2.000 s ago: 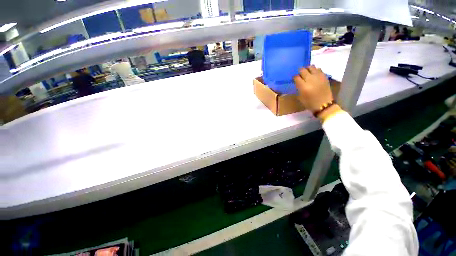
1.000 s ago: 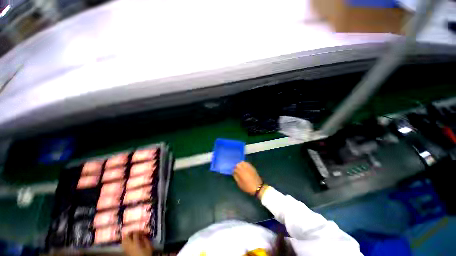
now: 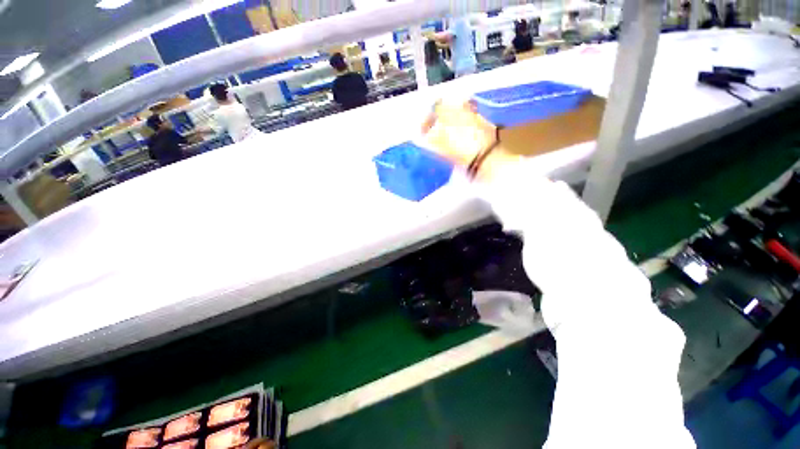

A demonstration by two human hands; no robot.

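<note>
A small blue basket (image 3: 410, 172) is at the white shelf, left of the carton. My right hand (image 3: 460, 140), blurred, is closed at its right side and holds it. Whether the basket touches the shelf is unclear. A brown carton (image 3: 557, 131) with a blue basket (image 3: 531, 101) in it is behind my right hand. At the bottom left, pink pieces (image 3: 230, 410) lie in rows in a black tray (image 3: 197, 421) on a tray stack. Only a bit of my left hand (image 3: 261, 444) shows at the bottom edge by the tray; its grip is hidden.
A white post (image 3: 625, 105) rises right of the carton. Black glossy plastic (image 3: 439, 281) and a whitish bag (image 3: 507, 309) lie under the shelf on the green bench (image 3: 368, 368). Dark devices with cables (image 3: 732, 81) lie on the shelf at right. Several people are across the hall.
My right hand has gone from the bench, where it was at a small blue basket, up to the shelf with a blue basket. The view has tilted up, cutting off most of the tray.
</note>
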